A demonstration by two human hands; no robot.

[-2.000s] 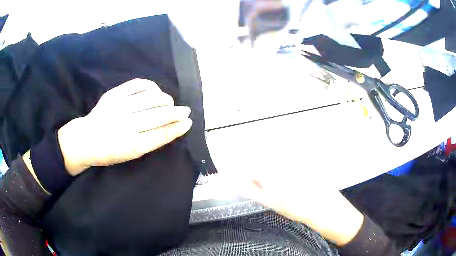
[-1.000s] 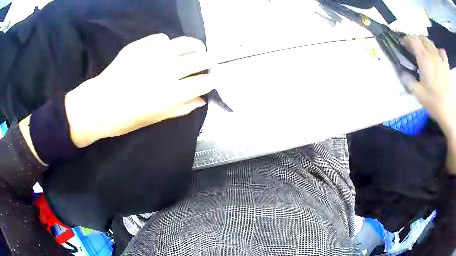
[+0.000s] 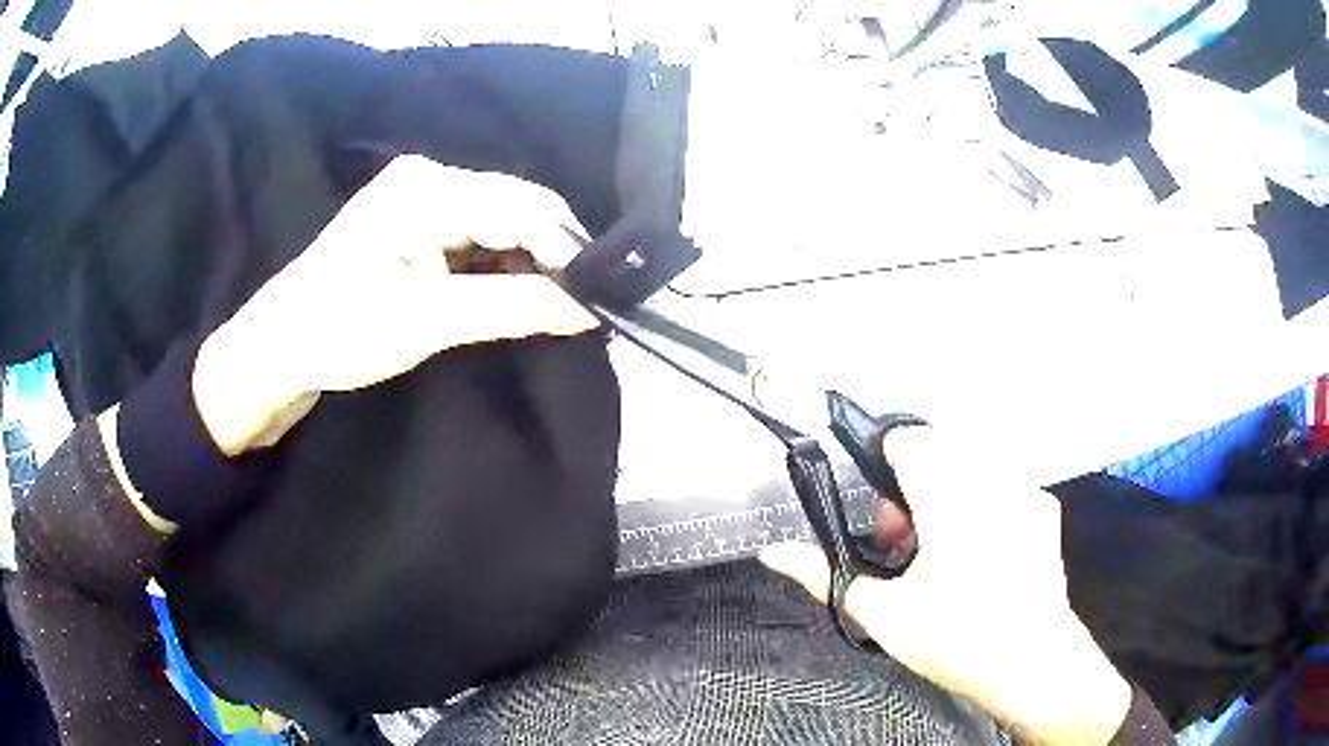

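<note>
The black fabric [image 3: 481, 481] lies over the left of the table and hangs over its front edge. My left hand [image 3: 423, 292] pinches the lower end of the fabric's narrow folded band [image 3: 652, 161], thumb and fingers together. My right hand [image 3: 947, 583] holds the large black fabric shears [image 3: 714, 366] by the loop handles, at the table's front edge. The handles are apart. The blades point up and left to the band's end, beside my left fingertips; the tips are partly hidden by cloth and fingers, so I cannot tell whether they cut.
Black fabric scraps [image 3: 1086, 110] lie at the far right, with another black piece [image 3: 1294, 248] at the right edge. A graduated tape [image 3: 700, 539] runs along the front table edge above the checked clothing [image 3: 729, 656]. Thread snips [image 3: 1020, 178] lie beyond the table's dark slot line.
My right hand has picked up the shears from the right and brought them left to the band's end. My left hand has gone from lying flat on the fabric to pinching its edge.
</note>
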